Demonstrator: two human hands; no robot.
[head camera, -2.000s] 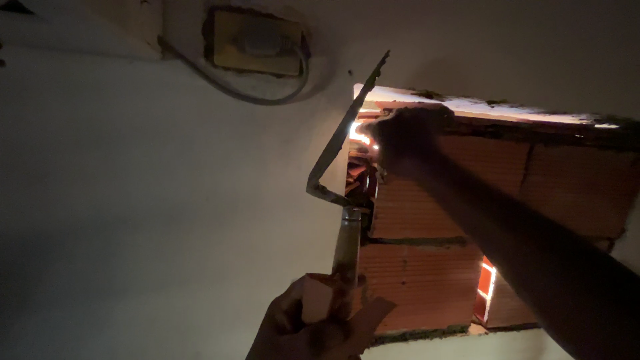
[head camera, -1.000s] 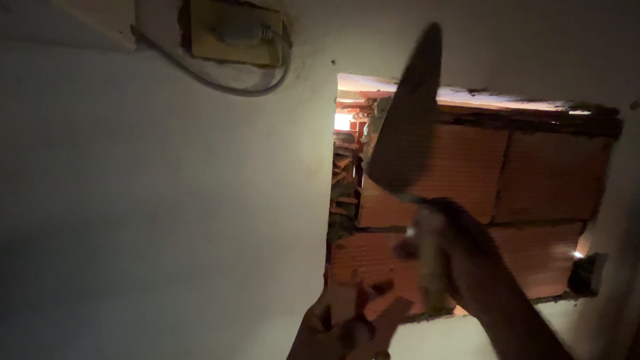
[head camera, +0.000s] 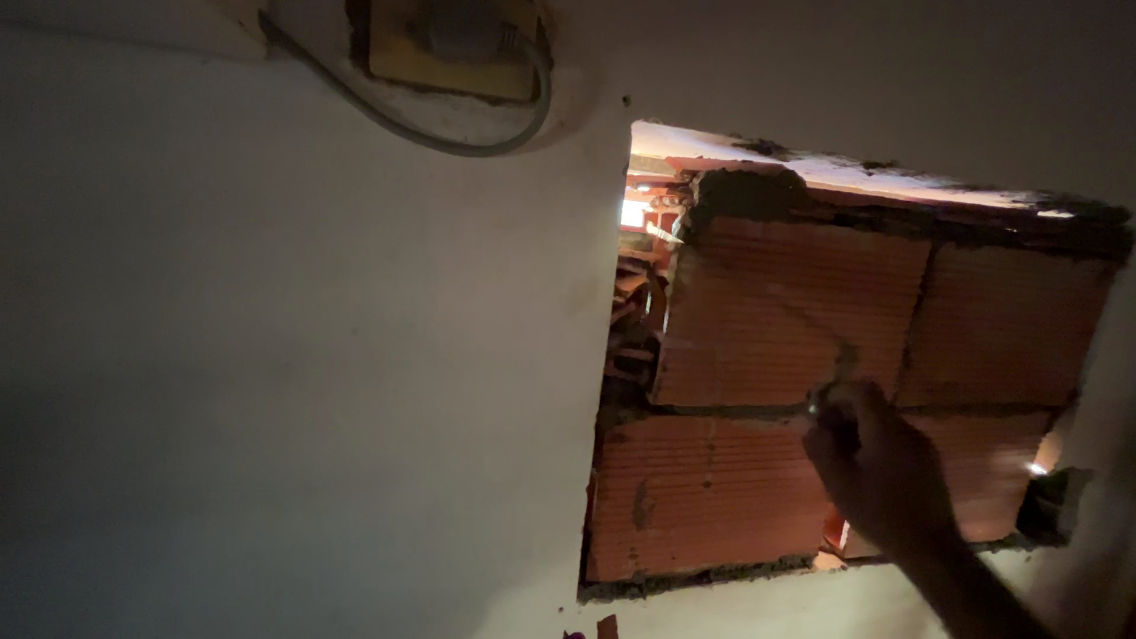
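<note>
My right hand is raised in front of the red hollow clay bricks, its fingers closed around a trowel. The trowel is blurred and looks edge-on, its thin blade pointing up and left. A lump of mortar lies on the top left corner of the upper left brick. At the bottom edge of the view a small piece of red brick shows beside what may be a fingertip of my left hand; the rest of that hand is out of view.
The bricks fill most of a rectangular opening in a pale wall. Light comes through gaps along the top and left, with broken brick visible in the left gap. Above left are a yellow electrical box and a looping grey cable.
The trowel went from my left hand to my right hand between the two earlier frames. My right hand has left the top left corner of the bricks. My left hand has dropped almost out of view.
</note>
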